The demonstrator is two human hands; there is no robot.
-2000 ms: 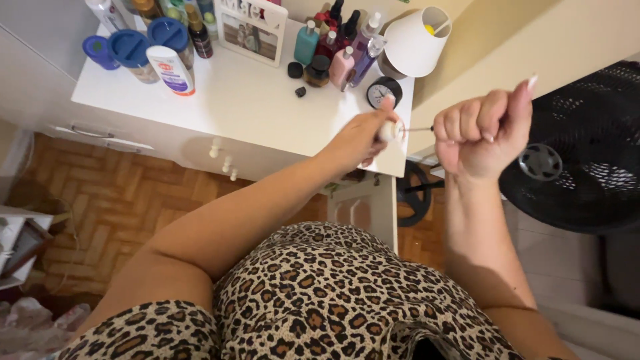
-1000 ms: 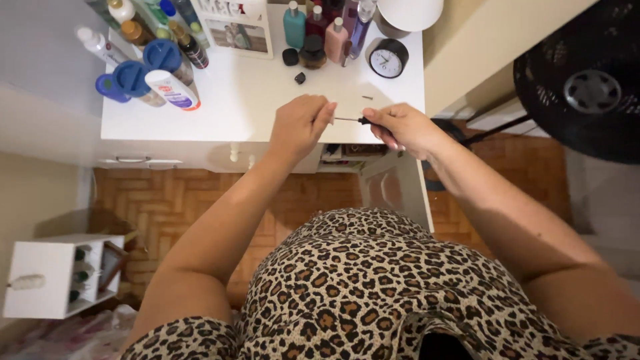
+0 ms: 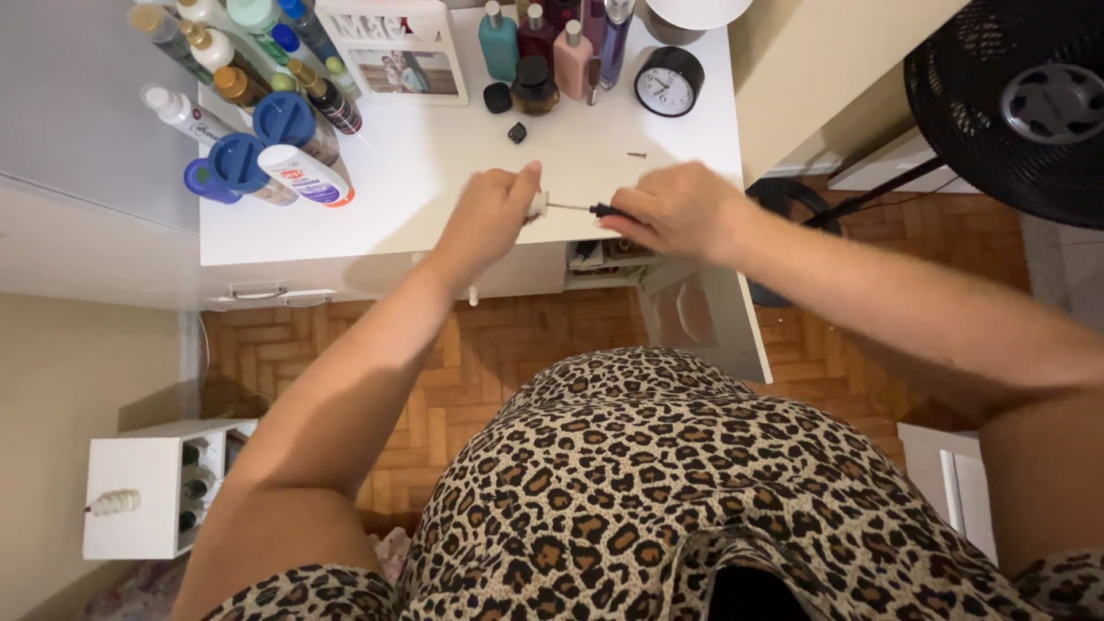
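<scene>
Over the front edge of a white dresser top, my left hand grips a small white knob, mostly hidden by the fingers. My right hand is closed around the black handle of a screwdriver. The thin metal shaft spans the gap between the hands, and its tip meets the knob. A small screw lies on the dresser top, just beyond my right hand. Another white knob shows on the dresser front, below my left wrist.
Bottles and blue-lidded jars crowd the back left. A picture frame, perfume bottles and a black clock stand along the back. An open cabinet door juts out at the right. A black fan stands farther right.
Two seconds ago my right hand was raised off the dresser's right end; it is now lower, with its grip on the screwdriver handle. The screw on the top has come into plain sight.
</scene>
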